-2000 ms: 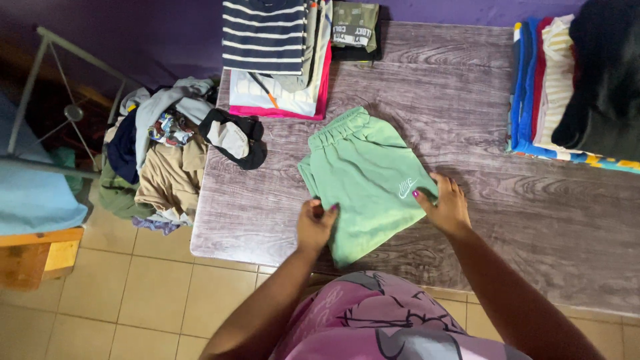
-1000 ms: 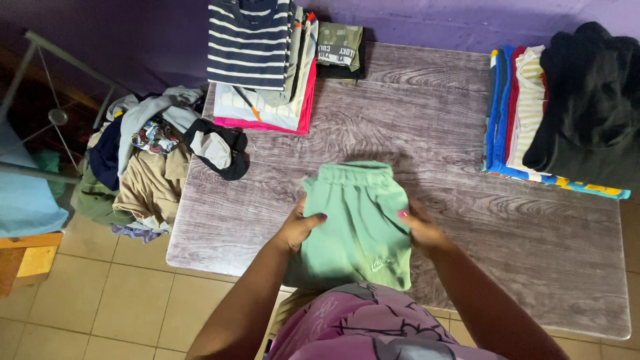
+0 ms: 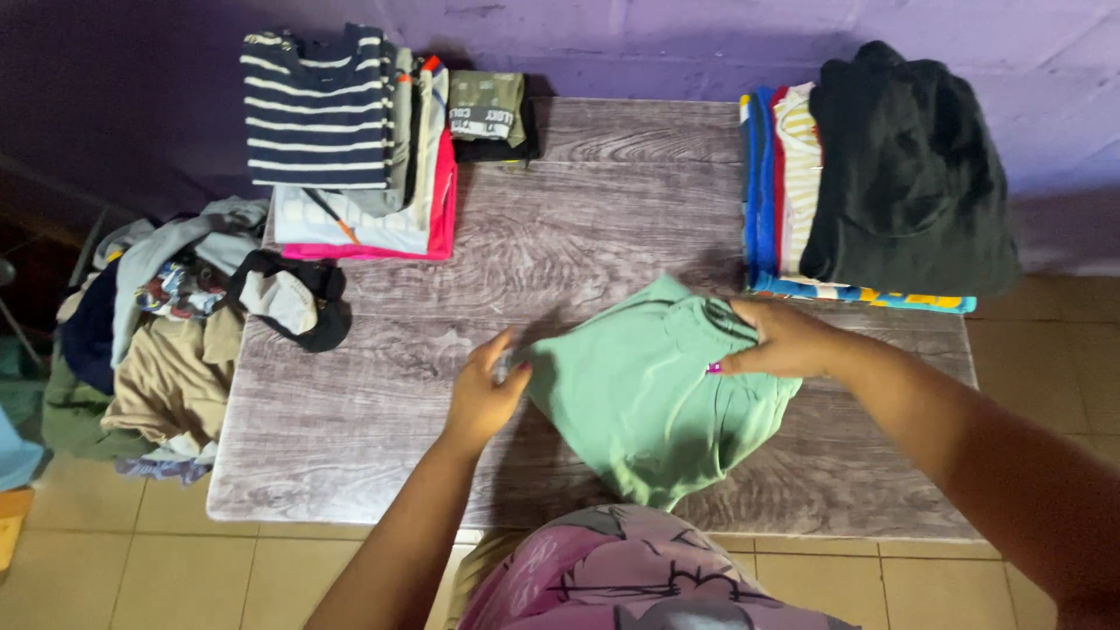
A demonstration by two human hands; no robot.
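Note:
Green fabric shorts point(image 3: 643, 376) lie at the front middle of the wood-patterned table, partly bunched, with the gathered waistband toward the right. My right hand point(image 3: 779, 339) grips them at the upper right, its thumb on top and its fingers partly hidden by the cloth. At the left edge of the shorts, my left hand point(image 3: 490, 389) is raised with the fingers apart and holds nothing.
A folded clothes stack with a striped shirt point(image 3: 319, 118) stands back left, beside folded underwear point(image 3: 486, 109). Another stack, topped by black clothing point(image 3: 906, 175), stands back right. Black-and-white socks point(image 3: 284, 302) lie at the left edge, near a loose clothes heap point(image 3: 171, 376).
The shorts, which lay between both hands with the waistband toward the wall, have turned, their waistband now toward the right. My left hand has let go of them.

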